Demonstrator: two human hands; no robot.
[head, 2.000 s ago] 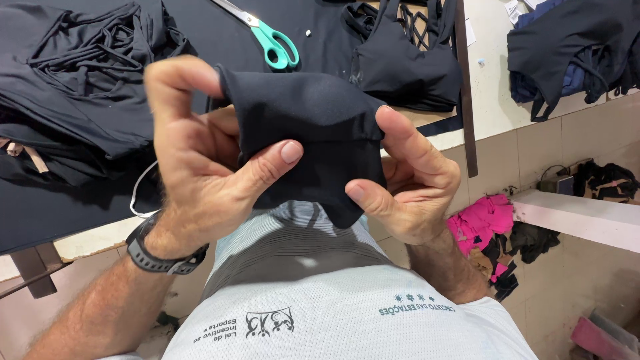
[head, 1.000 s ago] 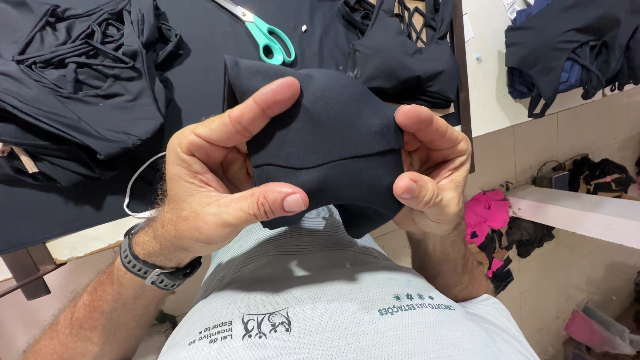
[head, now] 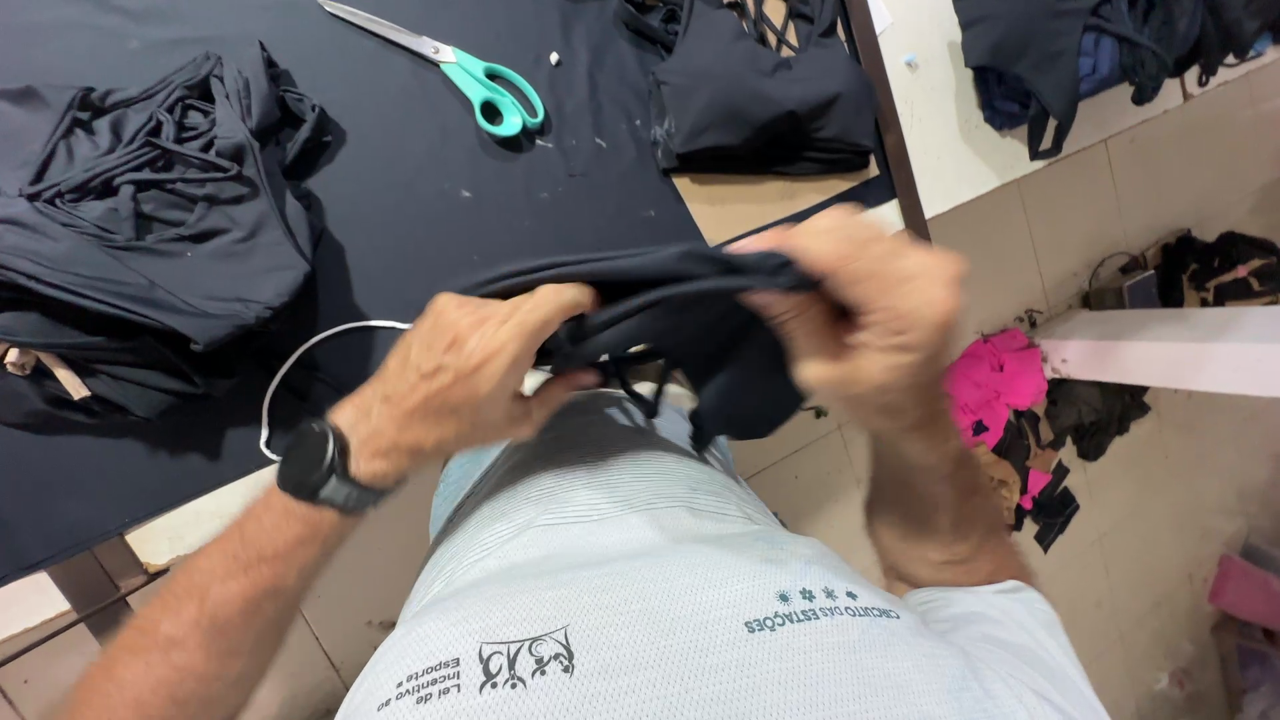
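A black strappy fabric garment (head: 735,345) is stretched between my two hands, in front of my torso at the table's near edge. My left hand (head: 480,365), with a dark watch on its wrist, pinches the garment's left end between thumb and fingers. At the other end my right hand (head: 865,300), blurred, grips the edge in its closed fingers. Thin straps dangle under the middle. Scissors with teal handles (head: 495,95) lie on the dark cloth (head: 400,200) beyond my hands.
A heap of black garments (head: 150,220) is at the left, and folded black tops (head: 765,100) rest on brown cardboard (head: 760,200). A white cord (head: 290,375) curves by my left wrist. More garments (head: 1070,50) lie on a pale surface at right. Pink and black scraps (head: 1000,385) are below.
The garment was held up as a flat panel between both hands; now it is turned, with straps showing below. My right hand has turned over, its back now facing up.
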